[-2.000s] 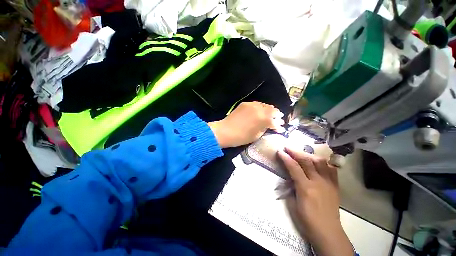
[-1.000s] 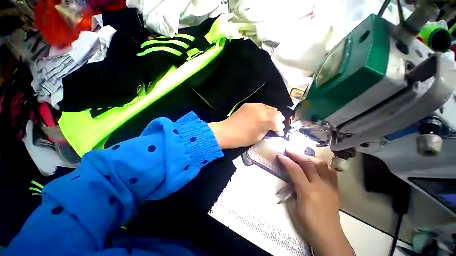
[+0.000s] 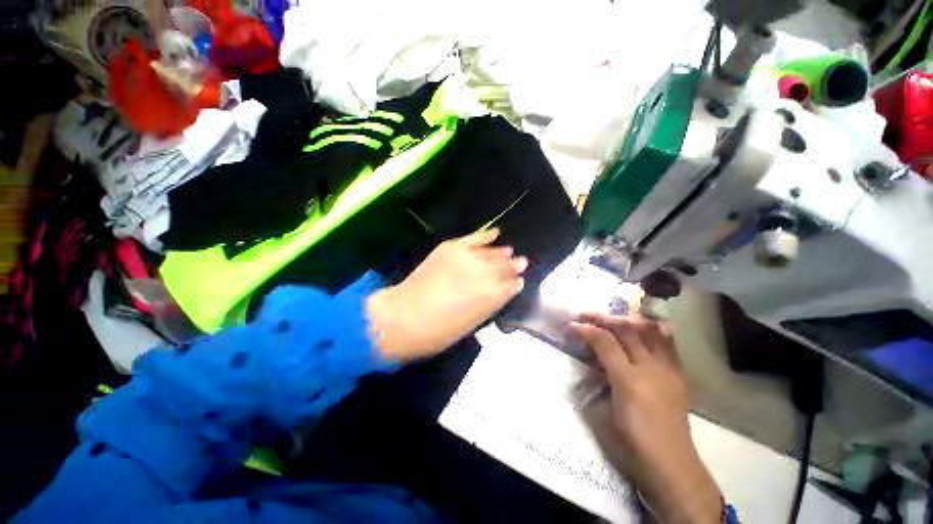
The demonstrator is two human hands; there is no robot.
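Note:
The black fabric panel (image 3: 491, 164) with thin neon lines lies left of the needle area and hangs toward my lap. A neon-yellow panel (image 3: 220, 274) and a striped panel (image 3: 353, 133) lie beside it. My left hand (image 3: 450, 297), in a blue dotted sleeve, has its fingertips closed on the black fabric, left of the needle plate. My right hand (image 3: 639, 379) rests on the bed beside the needle plate (image 3: 604, 294); something small and metallic shows faintly under its palm, too blurred to name. The presser foot is blurred by glare.
The sewing machine head (image 3: 757, 184) with its green end cover stands at right, a green thread spool (image 3: 834, 80) behind it. White fabric pieces (image 3: 358, 46) pile up behind. A red-orange plastic bag (image 3: 153, 92) lies far left. A printed ruler edge (image 3: 532, 430) runs along the table front.
My left hand has moved left and slightly down, away from the needle, and the black fabric's edge has shifted with it. The view has turned, so the machine appears further left. My right hand stays nearly in place.

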